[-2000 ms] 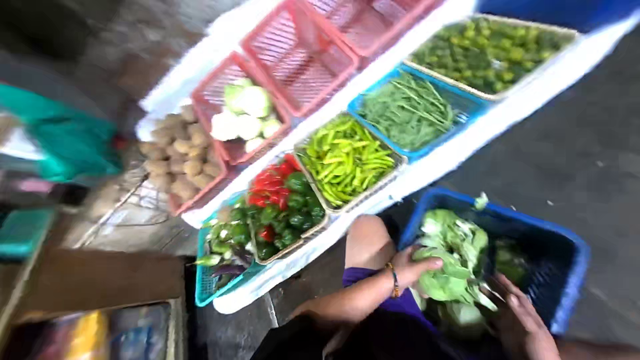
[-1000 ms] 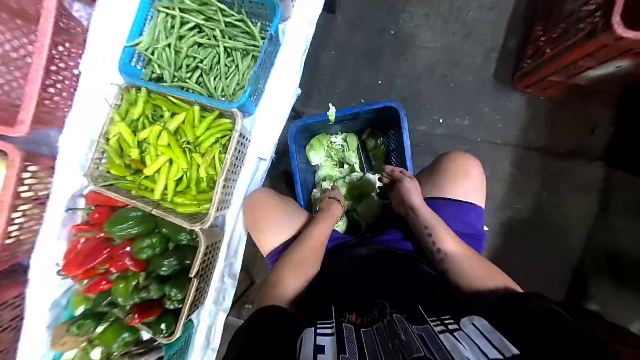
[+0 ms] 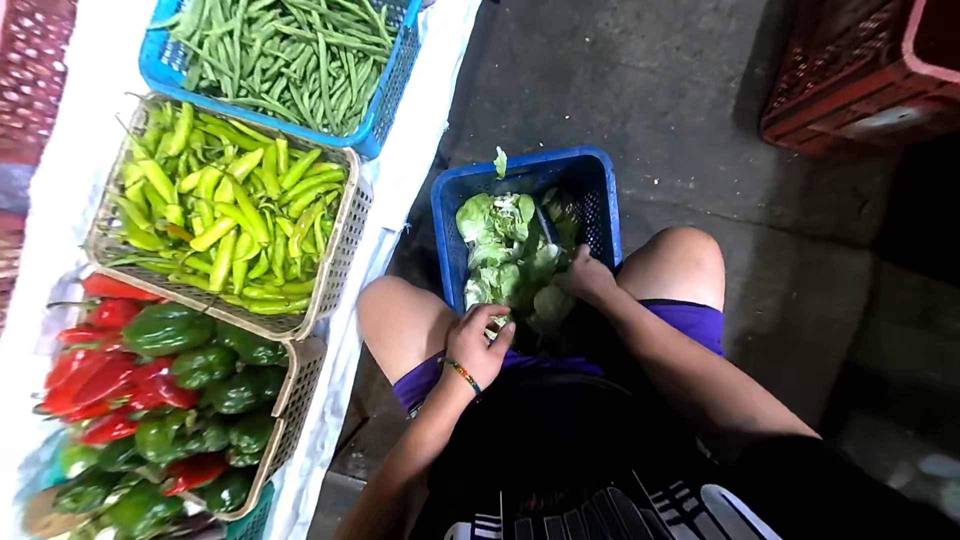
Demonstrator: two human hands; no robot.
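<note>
A blue plastic crate [image 3: 444, 247] stands on the floor between my knees, with pale green lettuce [image 3: 491, 251] in it. My left hand [image 3: 480, 345], with a beaded bracelet at the wrist, is at the crate's near left side, its thumb and fingertips around a pale leafy piece. At the crate's right side, my right hand [image 3: 589, 277] is closed around what looks like a knife [image 3: 547, 225], whose dark, narrow blade points up and left over the leaves. The handle is hidden by the hand. Part of the lettuce lies in shadow.
To the left, on a white sheet [image 3: 405, 180], are a blue basket [image 3: 262, 116] of green beans, a beige basket [image 3: 341, 232] of light green chillies and another [image 3: 289, 405] of red and green peppers. Red crates [image 3: 840, 82] stand at the upper right.
My left hand has moved back toward the crate's near edge, from over the lettuce. My right hand stays at the crate's right side. The view swung strongly between the first two frames.
</note>
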